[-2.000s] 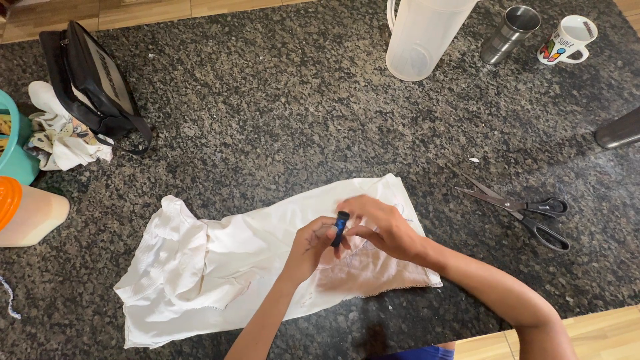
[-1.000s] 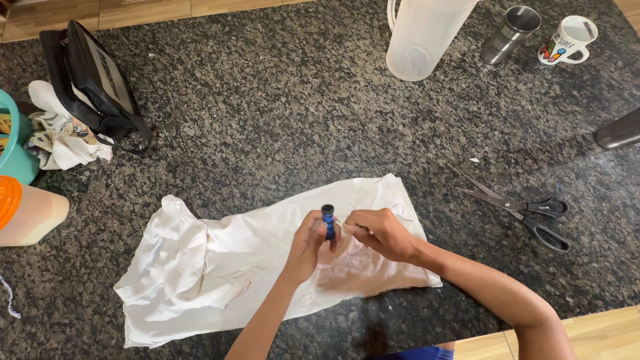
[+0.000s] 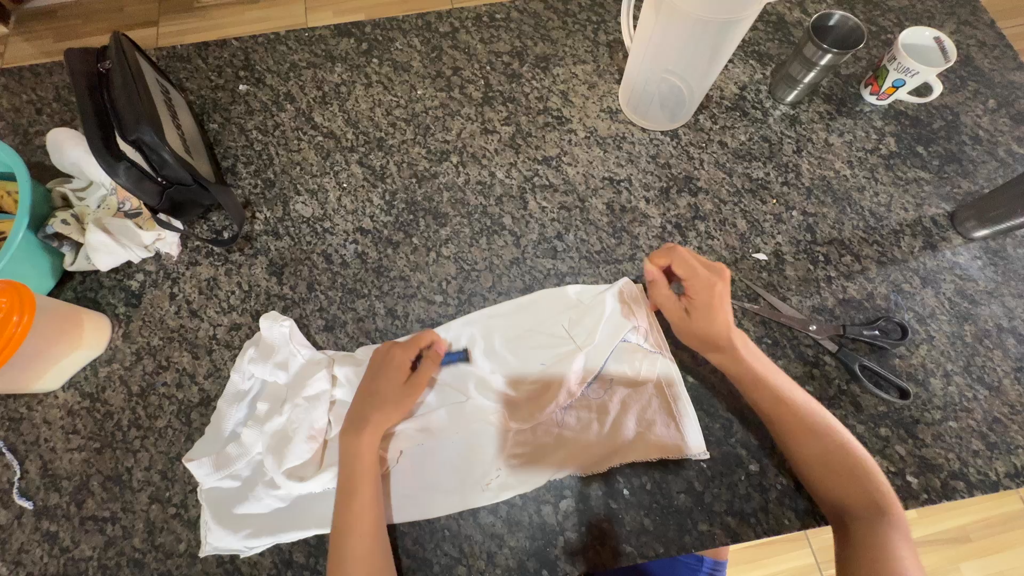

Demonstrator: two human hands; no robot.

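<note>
White fabric, apparently a garment, lies on the dark granite countertop, bunched at its left end, with blue stitching and loose thread near the right. Over its middle, my left hand holds a small spool of dark blue thread. My right hand is at the fabric's upper right corner, thumb and fingers pinched together; whether thread or a needle is between them cannot be told. Black-handled scissors lie partly spread just right of that hand.
At the back right stand a translucent plastic pitcher, a steel tumbler and a white mug. A dark metal cylinder is at the right edge. On the left are a black bag, crumpled cloth, a teal container and an orange-lidded container.
My hands were close together around the blue spool and have moved apart. The left has gone left with the spool, the right has gone right and up to the fabric's corner.
</note>
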